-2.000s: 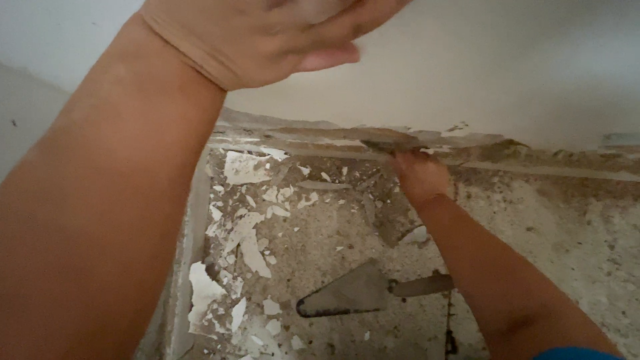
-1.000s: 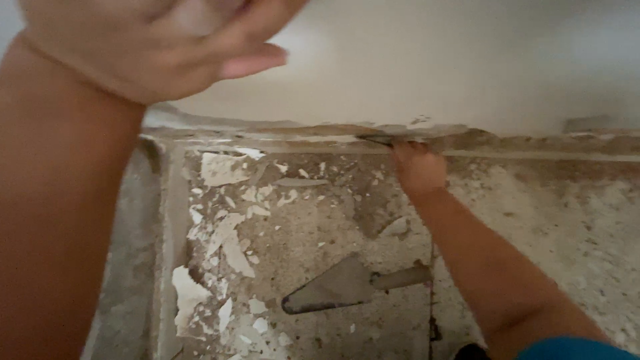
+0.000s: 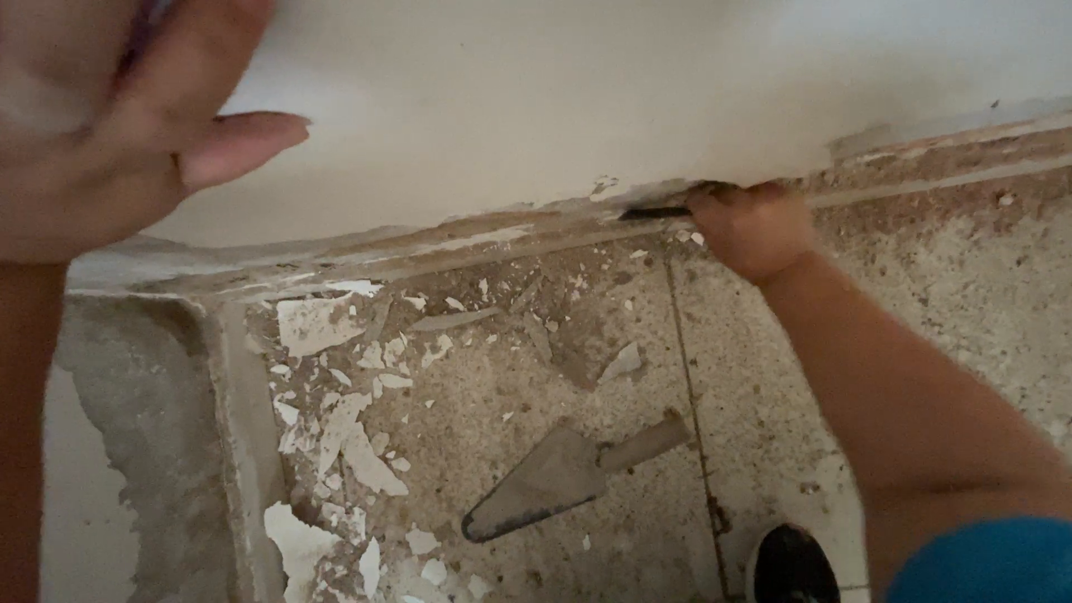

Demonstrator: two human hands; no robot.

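My right hand (image 3: 754, 226) is closed around a dark, narrow scraping tool (image 3: 653, 213), whose blade lies along the ragged base of the wall (image 3: 519, 126). The tool's kind cannot be told, as my fingers hide most of it. At the upper left, close to the camera, my left hand (image 3: 126, 126) is raised before the wall with its thumb spread and nothing seen in it. A pointing trowel (image 3: 544, 481) lies flat on the speckled floor (image 3: 620, 536), its handle toward the right.
Flakes of paint or plaster (image 3: 360, 452) are strewn over the floor at the left. A raised ledge (image 3: 243, 435) runs down the left side from the wall. At the bottom right a dark shoe (image 3: 791, 565) stands on the floor.
My right hand has moved right along the wall base with the tool. The view has shifted and turned somewhat. In all frames the trowel lies on the floor.
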